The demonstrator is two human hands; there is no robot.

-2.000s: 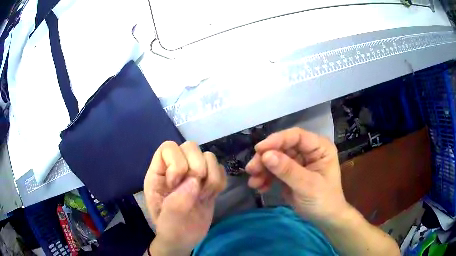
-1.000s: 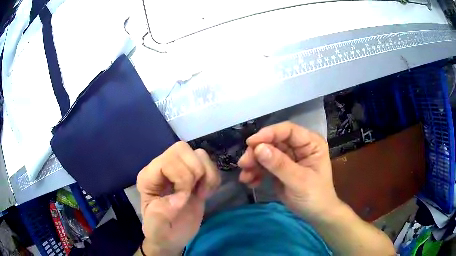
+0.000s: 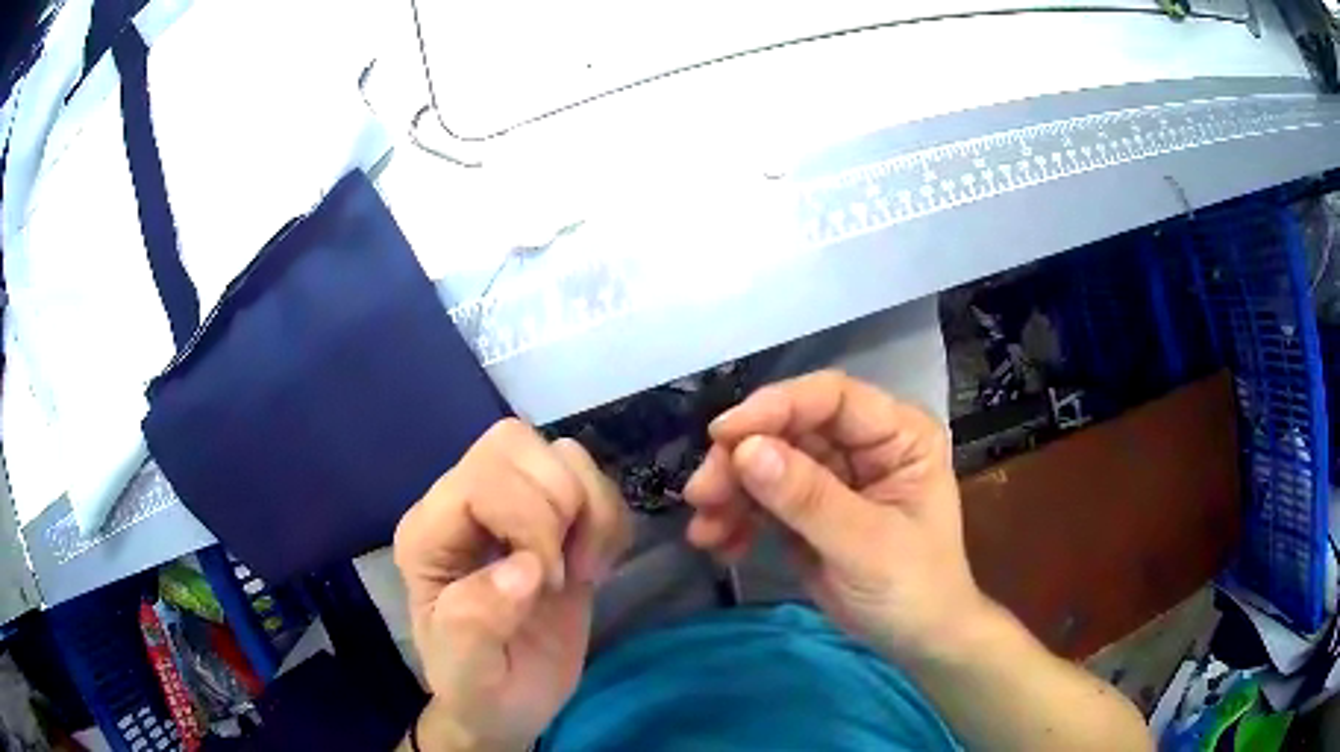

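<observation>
My left hand point(image 3: 507, 566) is raised in front of my lap, with its fingers curled in and the thumb against them. My right hand point(image 3: 845, 500) is beside it on the right, with thumb and fingertips pinched together. The hands are apart. No object shows clearly in either; a fine thread between the fingertips cannot be made out. A folded navy fabric panel point(image 3: 316, 389) hangs over the table's front edge, behind and left of my left hand. White fabric point(image 3: 243, 110) with a navy strip point(image 3: 152, 184) lies on the table at the left.
The white table has a grey front edge point(image 3: 705, 331) with a printed ruler point(image 3: 999, 165). Loose threads lie on the table top. Below are a blue basket point(image 3: 1279, 397) at right, another point(image 3: 103, 661) at left, and a brown board point(image 3: 1110, 514). Teal clothing point(image 3: 750, 691) covers my lap.
My left hand has loosened from a tight fist and turned, its fingers now bent toward the right. My right hand keeps its pinch. The whole view has shifted slightly.
</observation>
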